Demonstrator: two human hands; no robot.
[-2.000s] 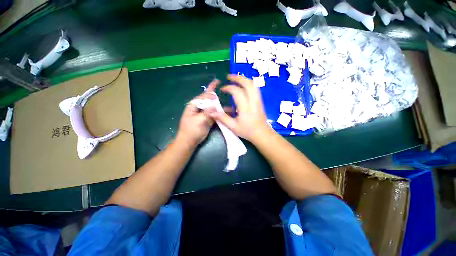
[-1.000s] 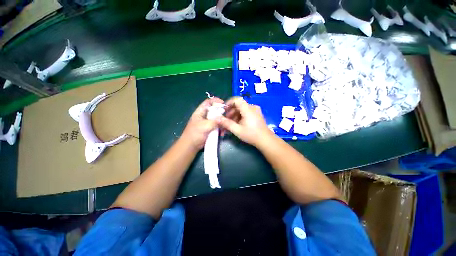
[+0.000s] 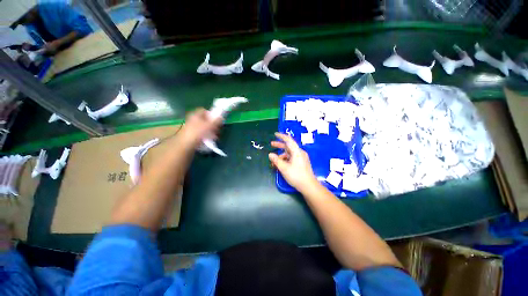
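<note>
My left hand is around the middle of a white cat-ear headband, held over the bench close to the bright green strip. The headband is slightly blurred and its middle is hidden by my fingers. My right hand is empty with its fingers apart, at the left edge of the blue parts tray. The tray holds many small white square pieces. A clear plastic bag full of white pieces overlaps the tray's right side. Small white curly bits lie on the green bench.
A sample headband lies on the cardboard sheet, partly hidden by my left forearm. Several headbands lie along the conveyor. A metal post stands at left. Another person works at the far left. An open carton is below right.
My left hand has moved left and away from me with the headband, apart from my right hand, which has let go and opened. The view has tilted up, showing more beyond the conveyor.
</note>
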